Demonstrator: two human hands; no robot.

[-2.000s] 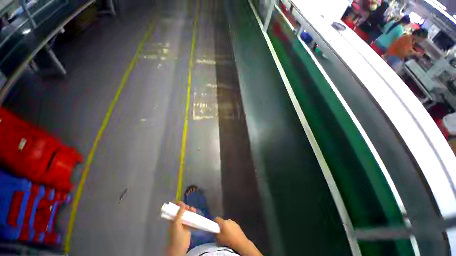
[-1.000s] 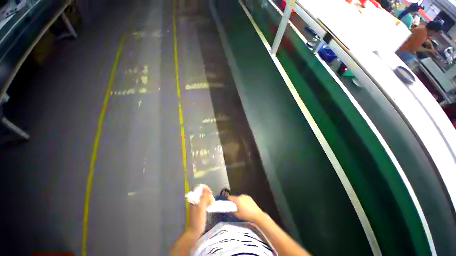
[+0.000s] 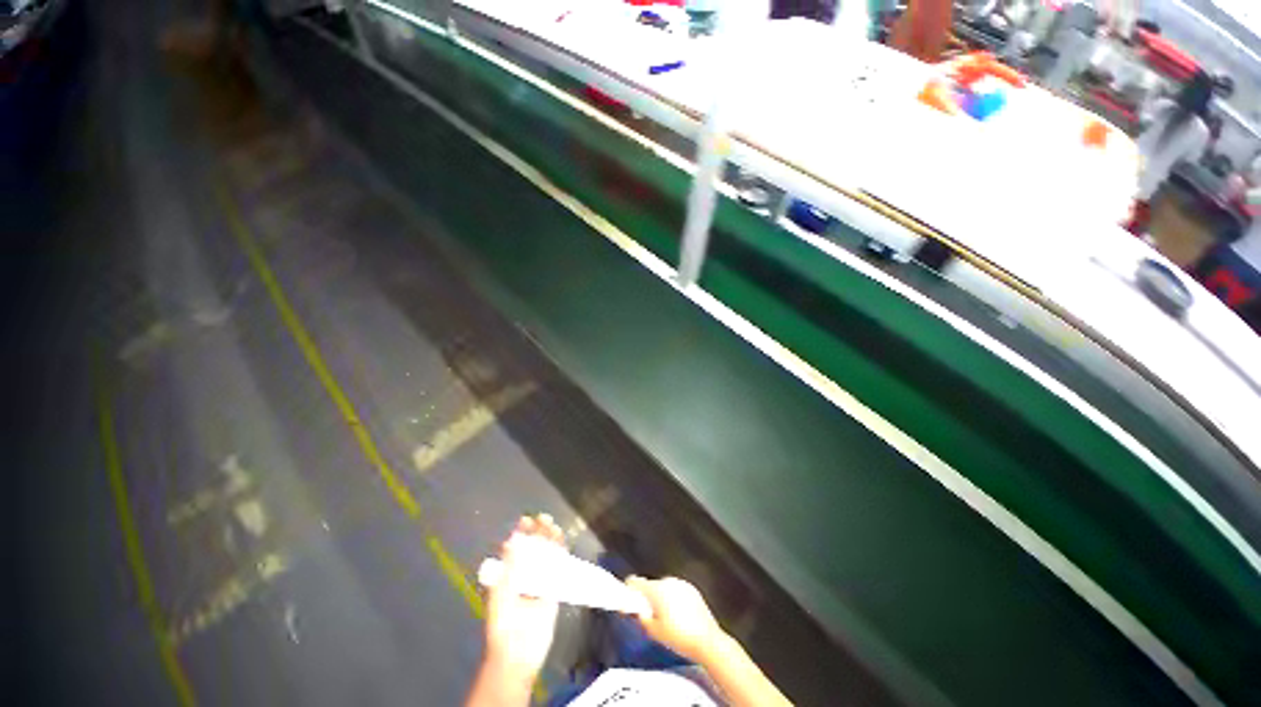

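Observation:
A bundle of white sheets or strips (image 3: 574, 577) lies across the bottom middle, in front of my body. My left hand (image 3: 523, 608) grips its left end, with fingertips showing above it. My right hand (image 3: 674, 615) holds its right, narrower end. Both hands are bare. The bundle is blurred, so its separate layers cannot be told.
A dark green bench (image 3: 622, 359) runs diagonally on the right, beside a green conveyor belt (image 3: 830, 345) and a long white shelf (image 3: 816, 124). A white post (image 3: 701, 207) stands between them. A round dark ring (image 3: 1163, 287) lies on the shelf. Yellow lines mark the floor (image 3: 304, 470).
The view has turned right and moved along the bench. The red and blue stools have left the picture. Both hands still hold the white bundle.

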